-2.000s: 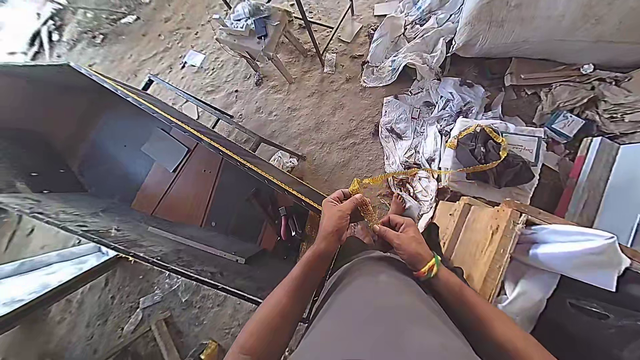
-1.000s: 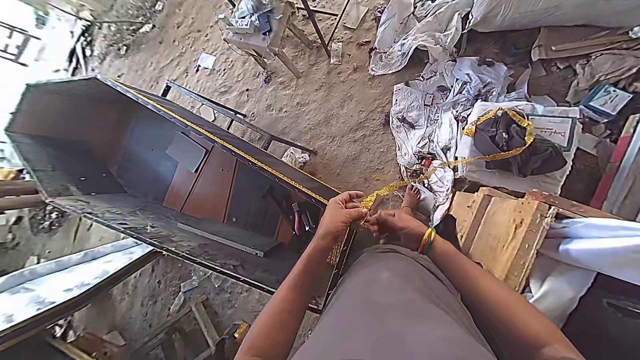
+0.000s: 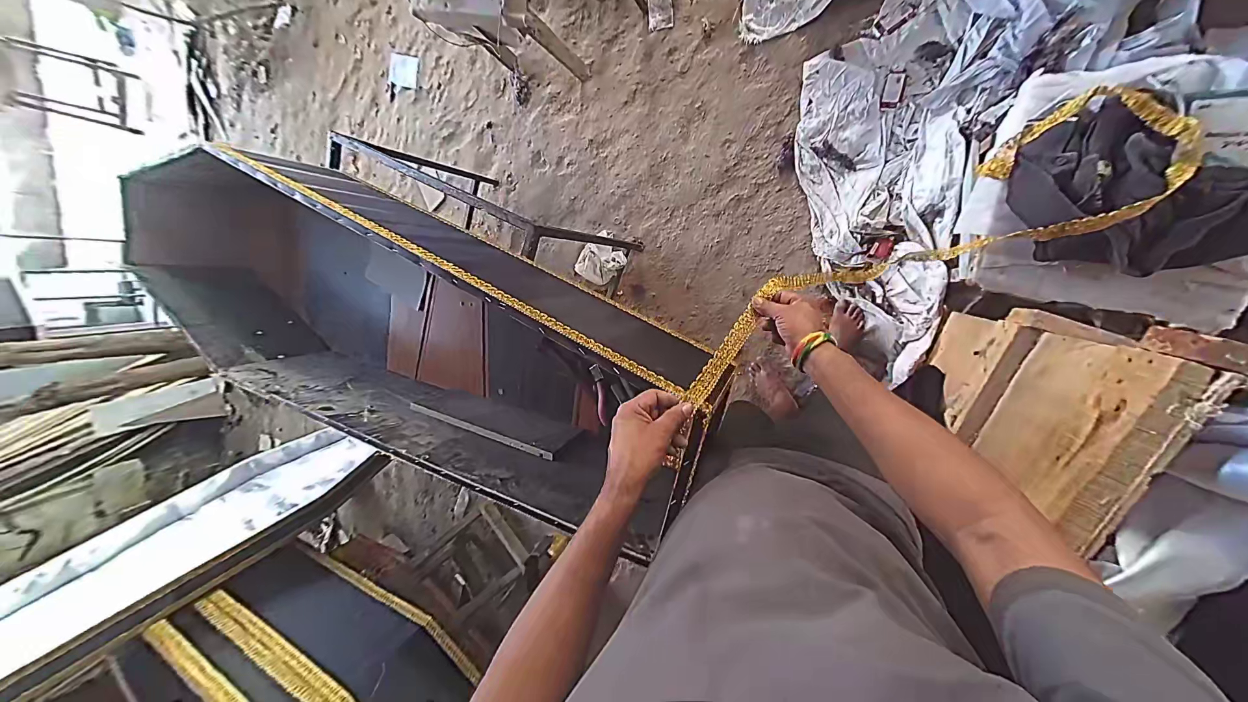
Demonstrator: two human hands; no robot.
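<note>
A long, dark, open coffin [image 3: 390,390] stretches from the upper left to my lap, with gold braid trim [image 3: 439,263] along its far top edge. At its near corner my left hand [image 3: 648,439] pinches the gold trim against the edge. My right hand [image 3: 795,327], a coloured band on its wrist, grips the same gold ribbon [image 3: 726,356] a little farther right and holds that stretch taut. From there the ribbon runs loosely right, over white plastic, to a dark cloth bundle [image 3: 1092,195]. A loose board and some tools lie inside the coffin.
Rough wooden boards [image 3: 1082,419] stand at my right, near crumpled white sheeting [image 3: 877,156]. Behind the coffin is a metal frame [image 3: 468,195] on sandy ground. A dark panel with gold strips [image 3: 331,614] and a white-lined piece [image 3: 224,507] occupy the lower left. My bare feet show beyond my lap.
My hands were close together on the bunched ribbon; now they are apart with it stretched between them. My left hand has come to the coffin's corner. The view has shifted closer to the coffin.
</note>
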